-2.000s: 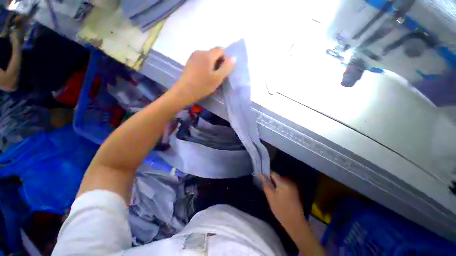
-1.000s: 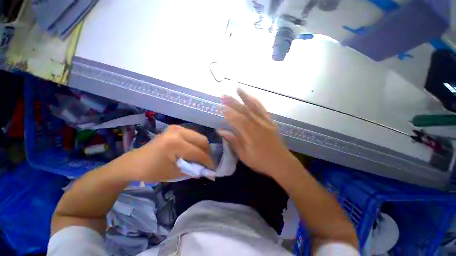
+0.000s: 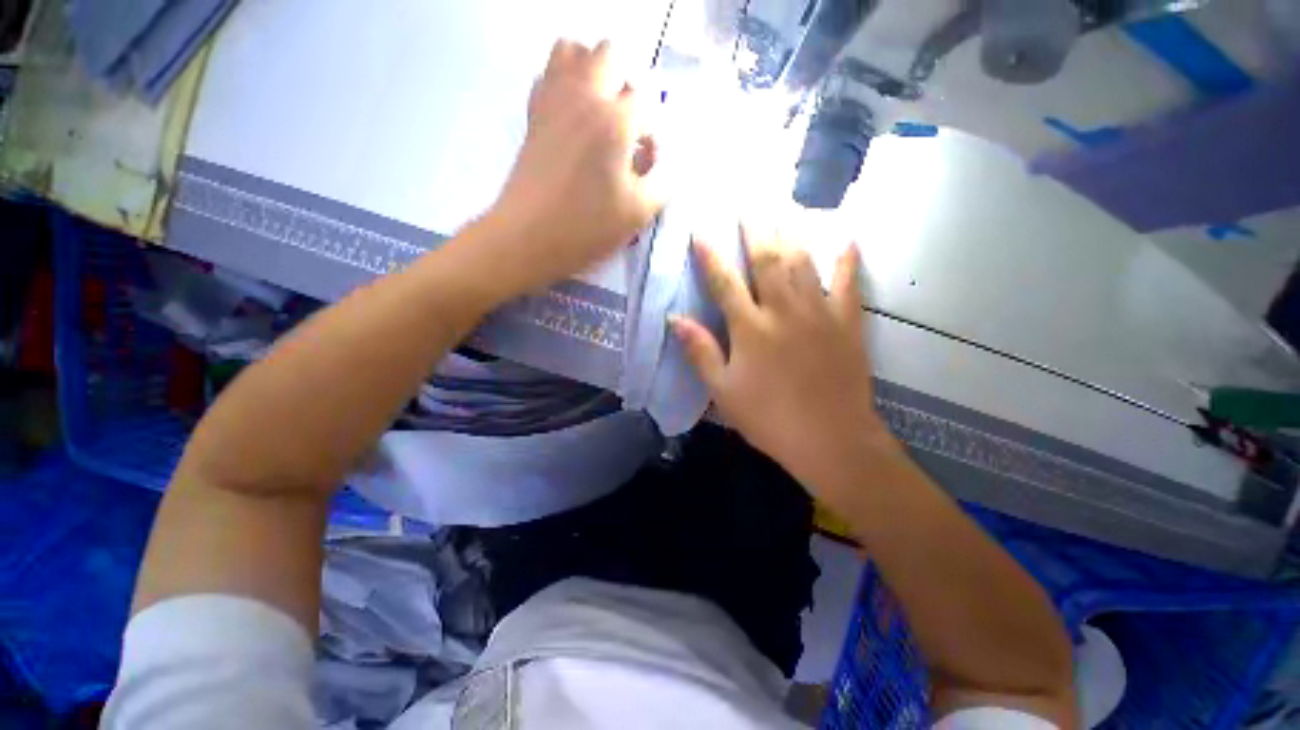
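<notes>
A light grey-blue curved cloth piece (image 3: 667,321) lies on the white machine table, its lower end over the ruled front edge. My left hand (image 3: 582,164) is at its left side, fingers bent near the bright needle area; whether it grips the cloth is unclear. My right hand (image 3: 788,342) lies spread, fingertips on the cloth's right side. The dark grey cylindrical part (image 3: 833,151) is beyond my right fingers. The presser foot area is washed out by glare. A stack of curved grey-blue pieces (image 3: 513,464) hangs below the table edge.
Grey-blue cloth pieces (image 3: 143,40) lie on a yellowed board (image 3: 100,136) at upper left. A purple-grey flap (image 3: 1176,157) is on the machine head. A green-handled tool (image 3: 1252,408) lies at right. Blue baskets stand below left (image 3: 107,428) and below right (image 3: 1141,599).
Both hands have moved from over the lap up onto the table. The cloth piece now lies flat toward the needle area. The hanging stack is again visible.
</notes>
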